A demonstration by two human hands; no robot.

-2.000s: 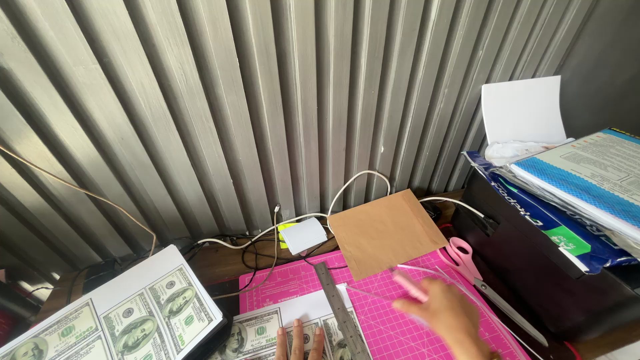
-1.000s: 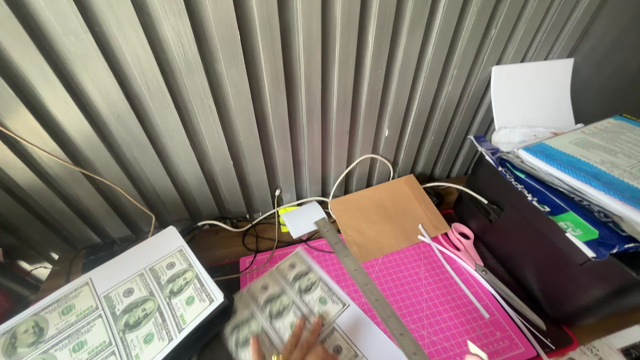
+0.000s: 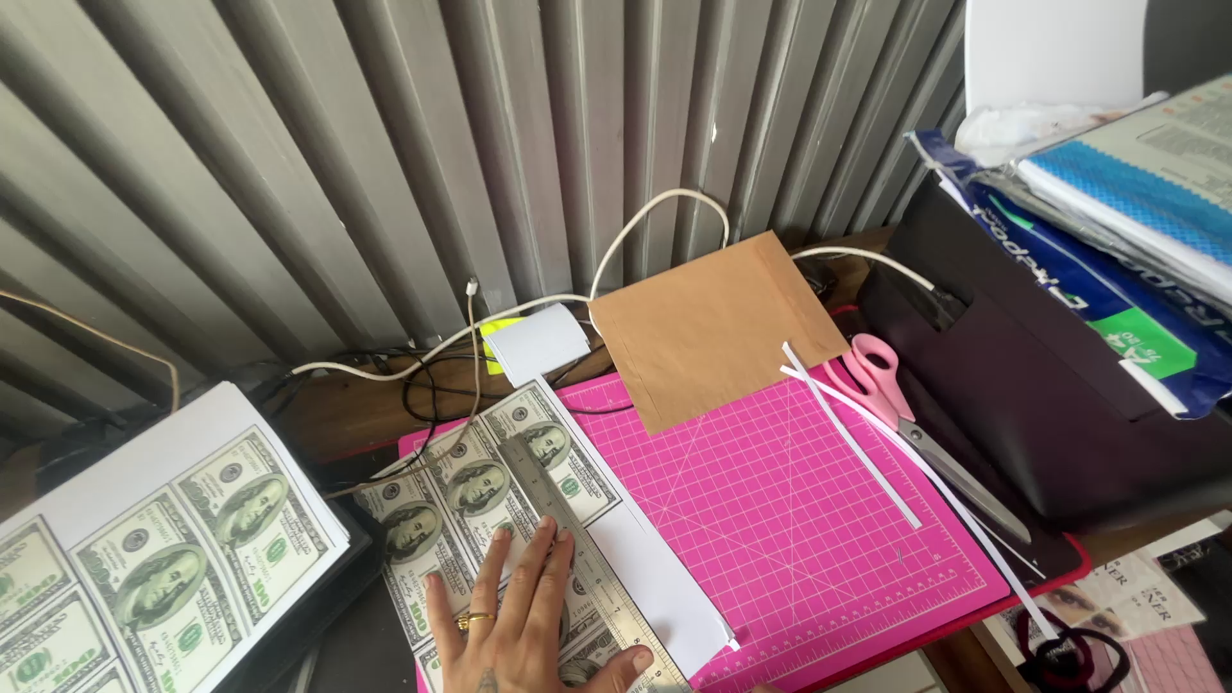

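Note:
My left hand [image 3: 520,616] lies flat with spread fingers on a sheet printed with banknote images [image 3: 472,481], some fingertips and the thumb touching a steel ruler [image 3: 577,544]. The ruler lies at a slant across the printed sheet, which rests on a pink cutting mat [image 3: 799,539]. At the bottom edge, only a sliver of my right hand [image 3: 765,688] shows; what it holds is hidden. Pink-handled scissors [image 3: 890,395] lie open at the mat's right side, near thin white paper strips [image 3: 857,448]. A brown paper envelope [image 3: 717,332] covers the mat's top edge.
On the left, a stack of printed sheets [image 3: 164,539] rests on a dark surface. White and black cables [image 3: 433,361] run along the corrugated metal wall [image 3: 539,144]. A dark box [image 3: 1001,423] with paper packs [image 3: 1107,289] stands at right. Dark hair ties [image 3: 1073,654] lie lower right.
The printed sheet has turned on the mat, and the ruler now lies across it under my left hand's fingers. My right hand has moved from the mat to the bottom edge. Paper strips lie by the scissors.

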